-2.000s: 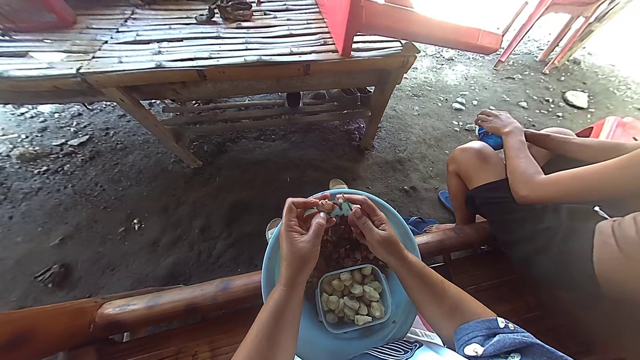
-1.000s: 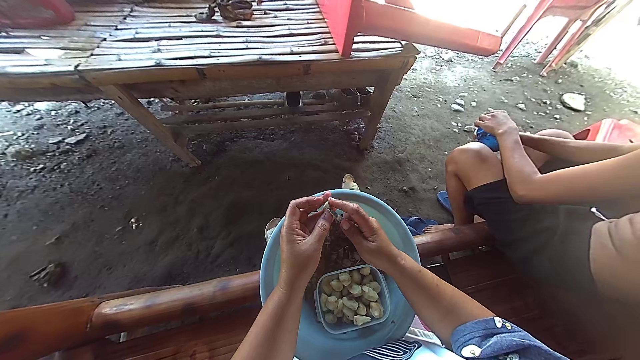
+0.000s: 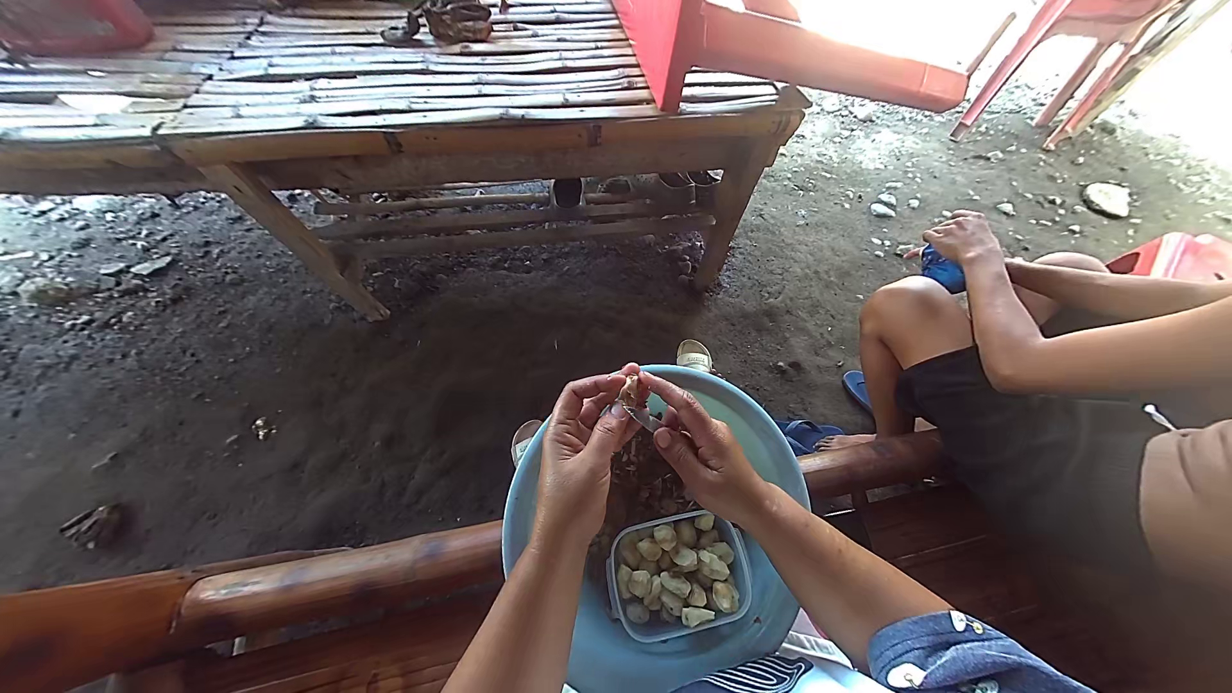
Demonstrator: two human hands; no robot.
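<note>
Above a light blue plastic basin, my left hand pinches a small pale brown piece, perhaps a seed or root. Close against it, my right hand holds a small blade that touches or nearly touches the piece. Dark brown peelings lie in the basin under my hands. Nearer to me, a clear square plastic container in the basin holds several peeled, cream-coloured pieces. My fingertips partly cover the piece and the blade's handle end.
A bamboo-slat table stands across the dirt floor, with a red plastic chair against it. On the right sits a person holding something blue. A bamboo rail runs behind the basin. Blue slippers lie on the floor.
Both my hands stay together over the basin, with their fingers shifted around the small piece. The blade shows more plainly now. The seated person keeps nearly the same pose.
</note>
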